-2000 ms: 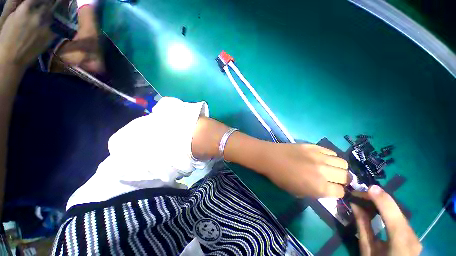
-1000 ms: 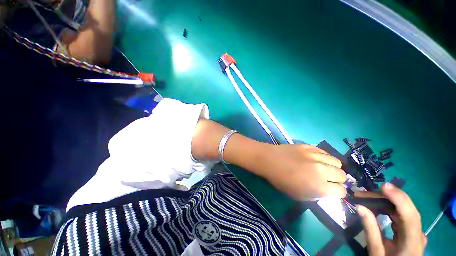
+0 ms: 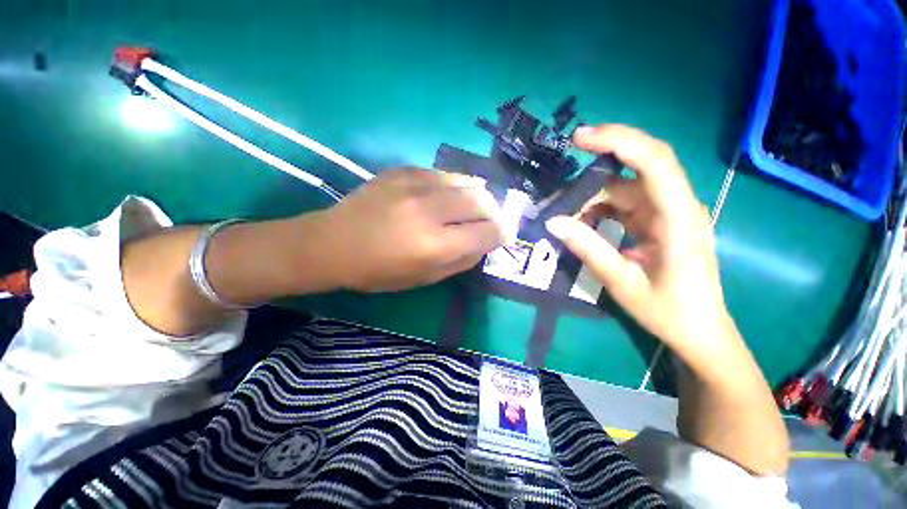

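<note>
A white two-legged cable harness with a red and black end (image 3: pixel 132 62) lies across the bench at upper left; its legs run to my left hand. My left hand (image 3: pixel 423 231) is closed around the harness's free end, and its fingertips hide the wires. My right hand (image 3: pixel 661 229) holds a small dark piece (image 3: pixel 585 191) between thumb and fingers, its tip close to my left fingertips. Whether the two touch is unclear. Loose black connector housings (image 3: pixel 525 137) lie just beyond my hands. A white printed paper (image 3: pixel 527 264) with black tape lies under them.
A blue bin (image 3: pixel 820 195) with dark parts stands at upper right. A bundle of white cables (image 3: pixel 880 333) with red and black ends lies at far right. A small black piece (image 3: pixel 41 62) lies at upper left. The bench's front edge runs close to my body.
The view has swung right, bringing the blue bin and cable bundle into sight; the other person's arms have left it. Both hands stay together at the work, still holding the harness and dark piece.
</note>
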